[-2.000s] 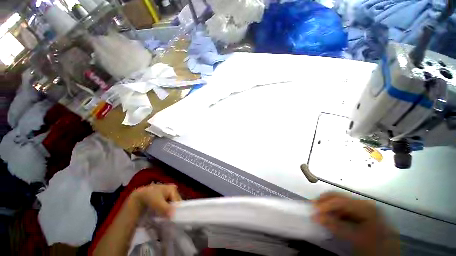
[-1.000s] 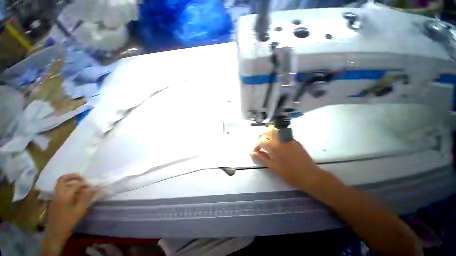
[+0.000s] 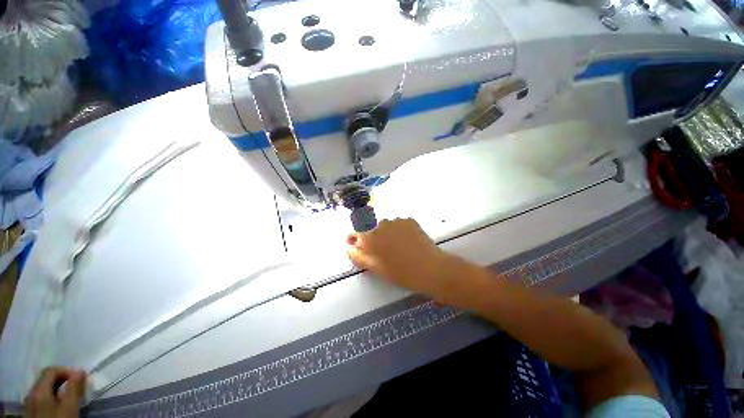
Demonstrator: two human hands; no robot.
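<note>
A long narrow white fabric strip [image 3: 175,318] lies on the white machine bed, running from the lower left up toward the needle area. My left hand [image 3: 57,393] holds its end at the table's lower left corner, partly cut off by the picture's edge. My right hand [image 3: 391,251] is at the needle area with its fingertips together, just below the dark grey block [image 3: 363,217]. What lies under those fingers is hidden. Another rippled white strip [image 3: 102,214] lies farther back at the left. The sewing machine head [image 3: 440,94] stands above my right hand.
The table-edge ruler [image 3: 302,363] runs along the front edge. Scissors with red handles [image 3: 667,180] lie at the right end. A blue plastic bag [image 3: 147,49] is behind at the left. A blue basket [image 3: 530,380] shows below the table.
The view has swung right toward the machine. Two seconds ago both hands stretched a white strip before the table; now my right hand is at the needle and my left at the table corner.
</note>
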